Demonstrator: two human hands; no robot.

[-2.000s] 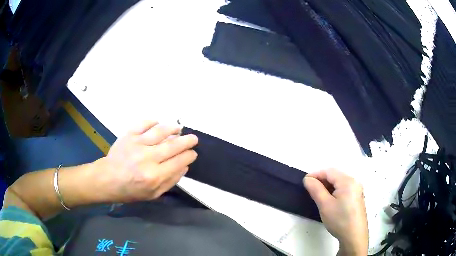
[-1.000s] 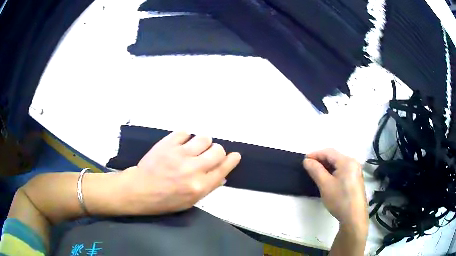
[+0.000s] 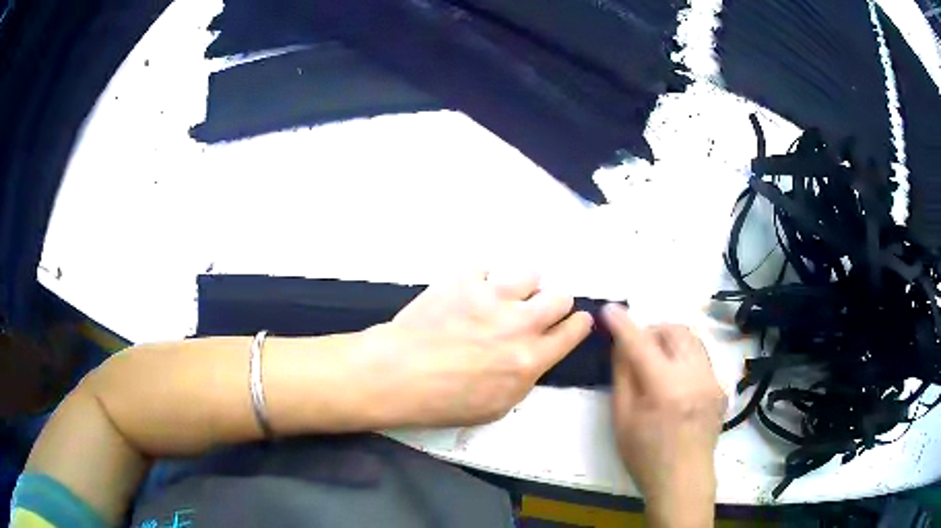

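Observation:
A black fabric strip lies flat along the near edge of the white table, its left end bare and its middle covered by my left hand and forearm. My left hand rests palm down on the strip, fingers pointing right and close together. My right hand is at the strip's right end, thumb and fingertips at its upper edge, slightly blurred. The fingertips of both hands nearly meet there. Whether the right fingertips pinch the fabric is hard to see.
Overlapping black strips with jagged ends lie on the white table beyond my hands. A tangled heap of narrow black tapes lies at right. More ridged black layers are at far right. A yellow floor line shows below the table edge.
My left hand has slid rightward along the strip to its right end, close to my right hand. The right thumb and fingers have shifted at the upper edge. The view has turned rightward.

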